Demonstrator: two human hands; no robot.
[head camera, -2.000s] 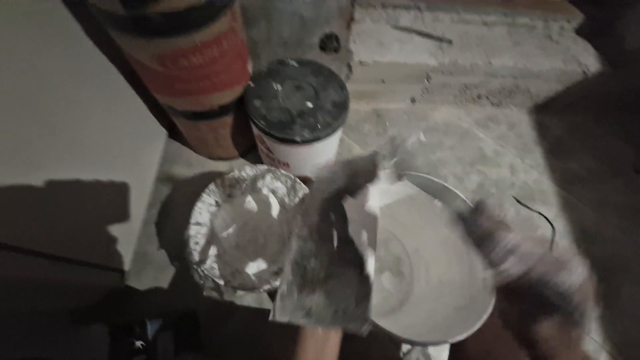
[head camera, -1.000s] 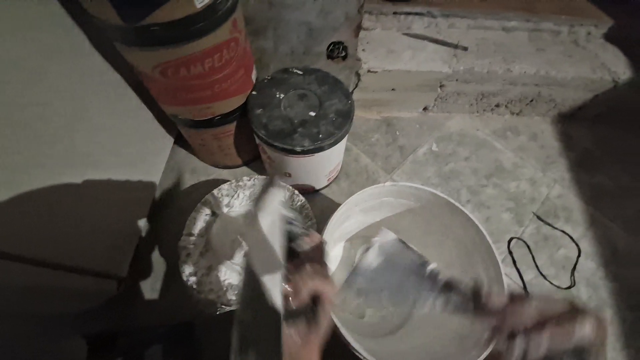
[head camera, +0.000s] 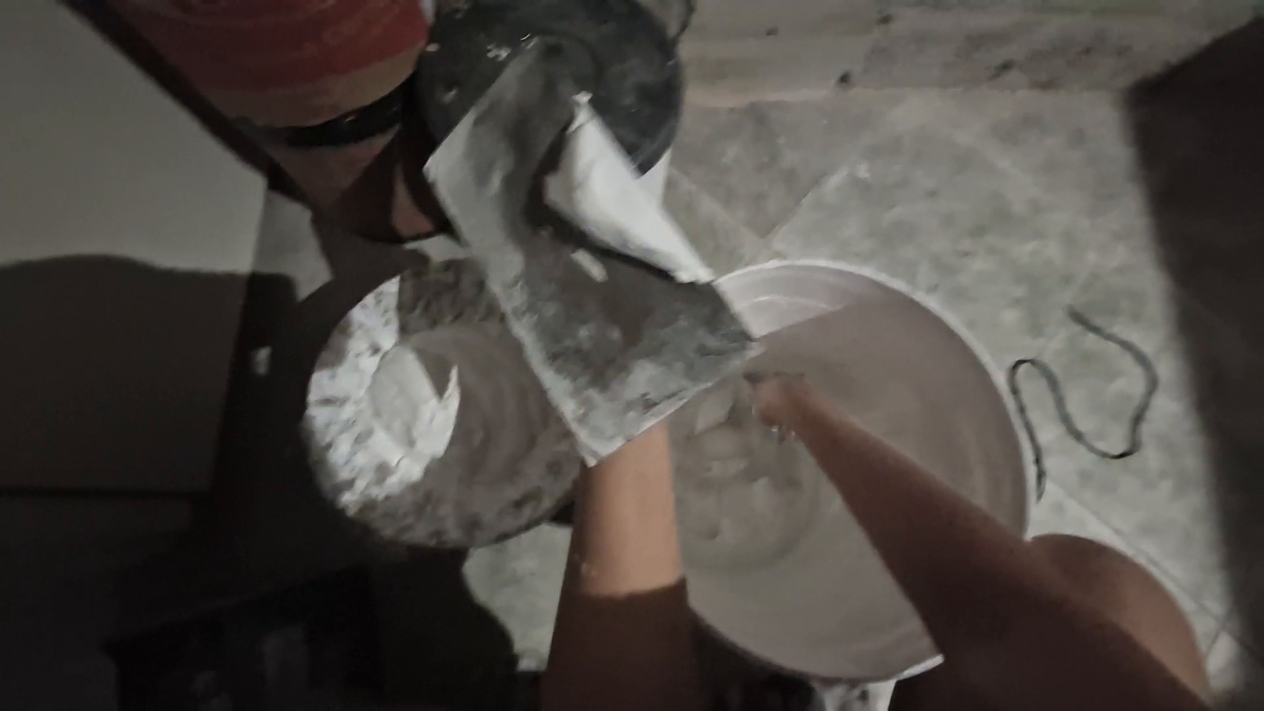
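My left forearm (head camera: 627, 523) rises from the bottom to the underside of a flat rectangular metal plastering trowel (head camera: 642, 341), which hides my left hand. A thick lump of white paste (head camera: 617, 202) lies on the plate. My right hand (head camera: 780, 400) is over a wide white bucket (head camera: 997, 415), beside the plate's right corner; blur and the plate leave its fingers unclear, and no tool shows in it. Pale compound (head camera: 839, 563) fills the lower part of the bucket. Left of it stands a round container (head camera: 341, 395) smeared with white, partly covered by the plate.
A black-lidded tub (head camera: 657, 99) stands behind the plate. A red-labelled container (head camera: 326, 39) is at the upper left, next to a pale panel (head camera: 118, 375). A thin dark cord (head camera: 1057, 400) lies on the tiled floor right of the bucket. A concrete step (head camera: 968, 49) runs behind.
The trowel in my left hand, seen nearly edge-on a second ago, now shows its broad face with paste on it. My right hand, which held a wide blade in the bucket, has moved left toward it.
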